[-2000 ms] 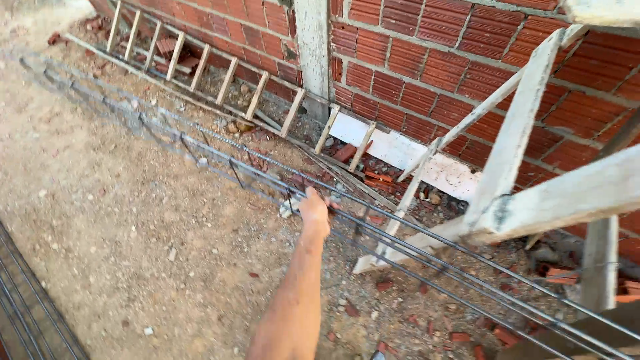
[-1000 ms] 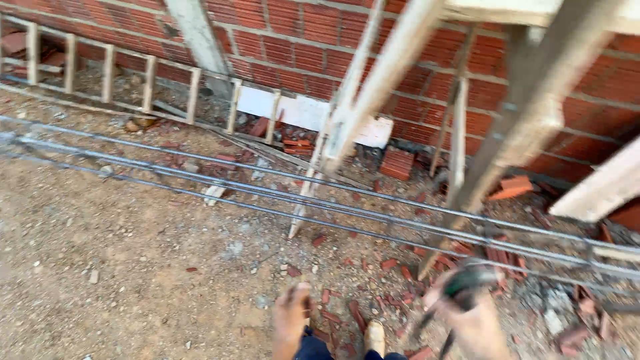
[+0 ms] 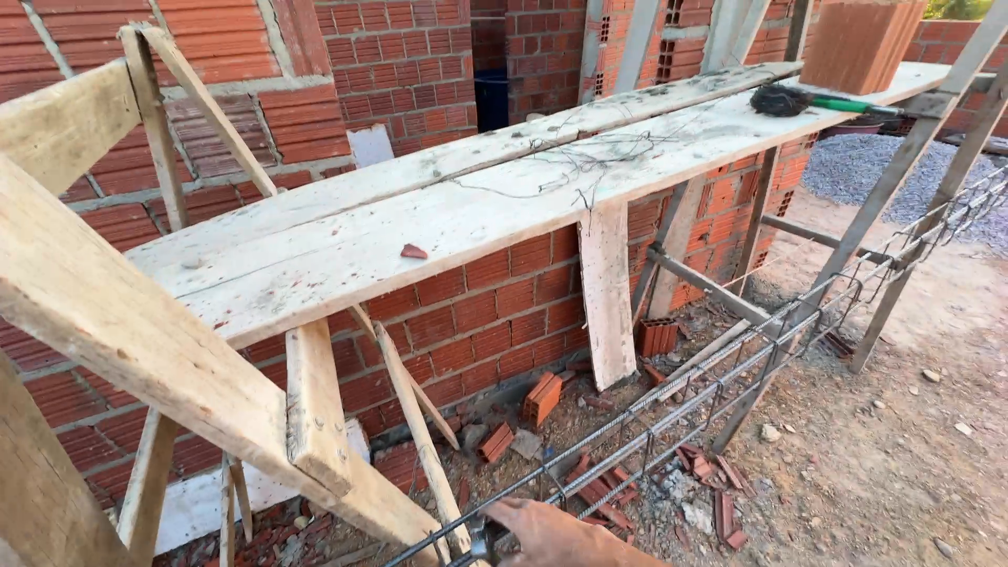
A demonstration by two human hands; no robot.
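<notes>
My right hand [image 3: 547, 537] is at the bottom edge, its fingers beside the near end of a rebar cage [image 3: 650, 433]. A dark metal hand tool [image 3: 478, 539], probably pincers, pokes out past its fingertips; the rest of the tool is hidden. The cage, long ribbed bars with wire stirrups, runs from the bottom centre to the right edge, past the trestle legs. On the plank scaffold [image 3: 472, 213] lie loose tie wires [image 3: 598, 150], a brick chip [image 3: 413, 251] and a dark coil [image 3: 780, 101] beside a green-handled tool [image 3: 843, 104]. My left hand is out of view.
Sloping timber braces [image 3: 150, 339] stand close on the left. A hollow clay brick [image 3: 860, 47] sits at the planks' far end. Broken bricks [image 3: 542, 398] litter the ground by the brick wall [image 3: 488, 315]. Gravel [image 3: 882, 173] is heaped at the right.
The view has swung strongly from the ground and ladder to the plank scaffold. Two hands showed over the ground one second ago; now only my right hand shows, by the cage.
</notes>
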